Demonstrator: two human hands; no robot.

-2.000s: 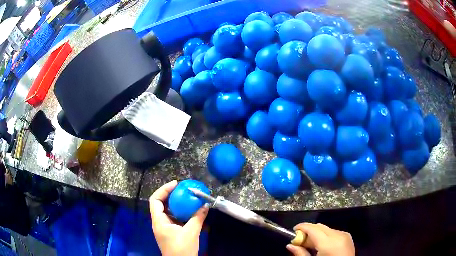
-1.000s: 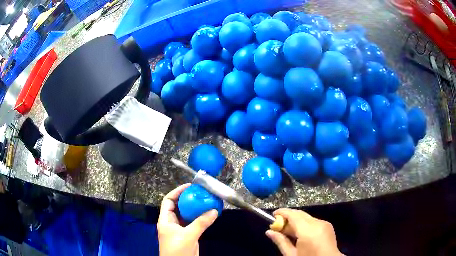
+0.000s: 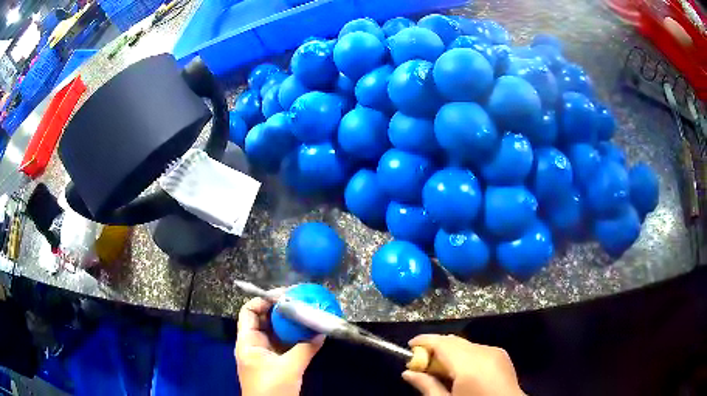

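My left hand point(image 3: 271, 356) holds a glossy blue ball point(image 3: 301, 328) at the bench's front edge, fingers at its left and thumb at its lower right. My right hand point(image 3: 463, 366) grips the pale wooden handle of a wax knife point(image 3: 322, 318). Its silvery blade lies across the top of the held ball, the tip pointing left beyond it. The blade hides part of the ball. Two loose blue balls, one on the left point(image 3: 315, 248) and one on the right point(image 3: 401, 271), rest on the bench just behind. A large pile of blue balls point(image 3: 465, 129) stands behind them.
The speckled bench point(image 3: 481, 298) carries a black drum point(image 3: 132, 135) with a white flap point(image 3: 211, 191) at left. An orange-red tray point(image 3: 52, 126) is far left, a blue tray point(image 3: 291, 32) behind. Spare wax knives point(image 3: 686, 147) and a red tray point(image 3: 674, 39) are at right.
Since one second ago, the knife has moved left and down, and its blade now lies over the held ball. The held ball has shifted slightly left. The camera view has shifted a little.
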